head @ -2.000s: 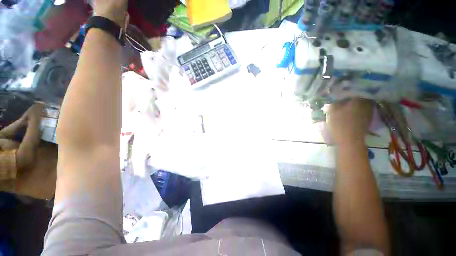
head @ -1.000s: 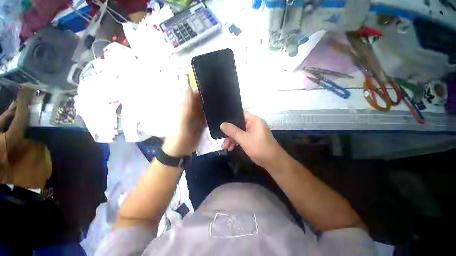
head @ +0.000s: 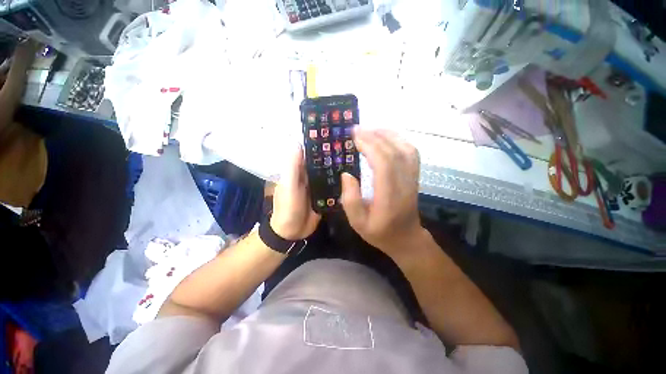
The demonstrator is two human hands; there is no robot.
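Note:
A smartphone (head: 331, 157) with a lit screen of app icons is upright in the middle of the view, above my lap at the table's front edge. My left hand (head: 293, 196) holds it from the left side and below, with a dark band on the wrist. My right hand (head: 385, 182) is over the phone's right side, fingers spread and slightly blurred, thumb by the lower screen. Whether the right hand also grips the phone is unclear.
White fabric with red print (head: 175, 80) lies left. A calculator (head: 321, 10) is behind. The sewing machine (head: 533, 36), blue snips (head: 509, 142) and orange-red shears (head: 569, 164) are right. A person's arm (head: 16, 77) shows far left.
The phone has come into my hands from off view, and its dark screen is now lit. My right hand has moved from the phone's bottom edge to over its right side. The view has shifted.

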